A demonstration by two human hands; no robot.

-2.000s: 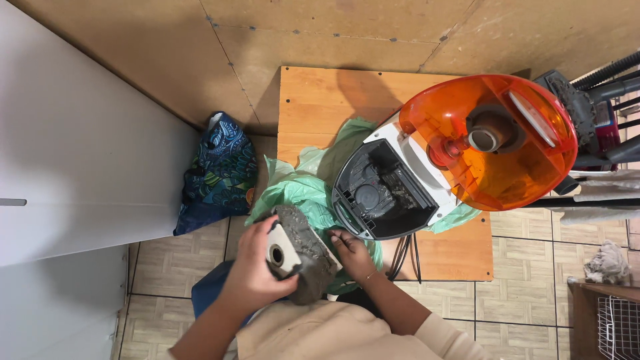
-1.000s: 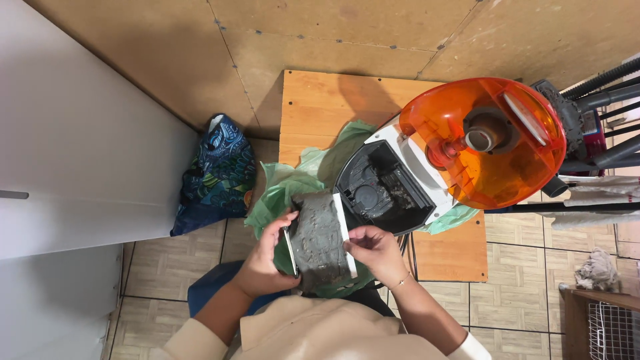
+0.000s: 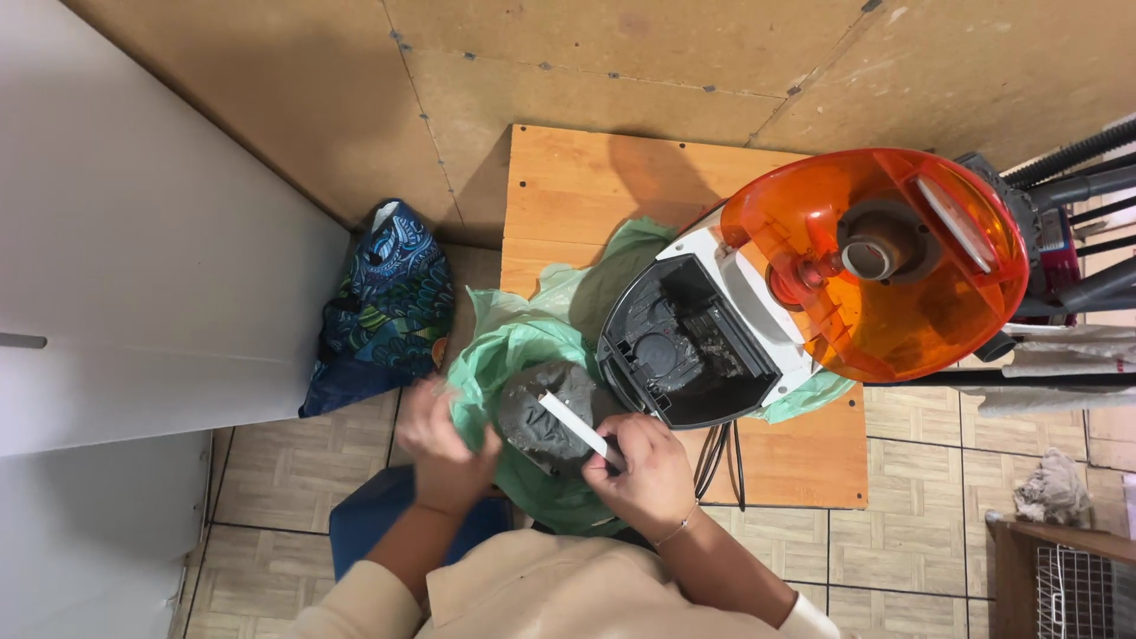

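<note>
My right hand (image 3: 641,466) grips the white edge plate (image 3: 572,425) of a vacuum cleaner dust bag. The bag's dusty grey body (image 3: 543,410) hangs over a green plastic bag (image 3: 497,351). My left hand (image 3: 444,439), blurred, is beside the green bag's left edge with its fingers apart and holds nothing that I can see. Just to the right lies a vacuum cleaner with its translucent orange lid (image 3: 816,204) raised and its black dust compartment (image 3: 683,342) exposed; grey dust lies inside.
A wooden board (image 3: 577,195) lies under the vacuum cleaner, with a black cord (image 3: 717,457) at its front. A blue patterned bag (image 3: 386,302) stands at the left by a white panel (image 3: 169,231). Hoses (image 3: 1087,186) and a wire basket (image 3: 1074,595) are at the right.
My left hand has let go of the dust bag and moved left. The dust bag, held level between both hands a second ago, now tilts in my right hand over the green bag.
</note>
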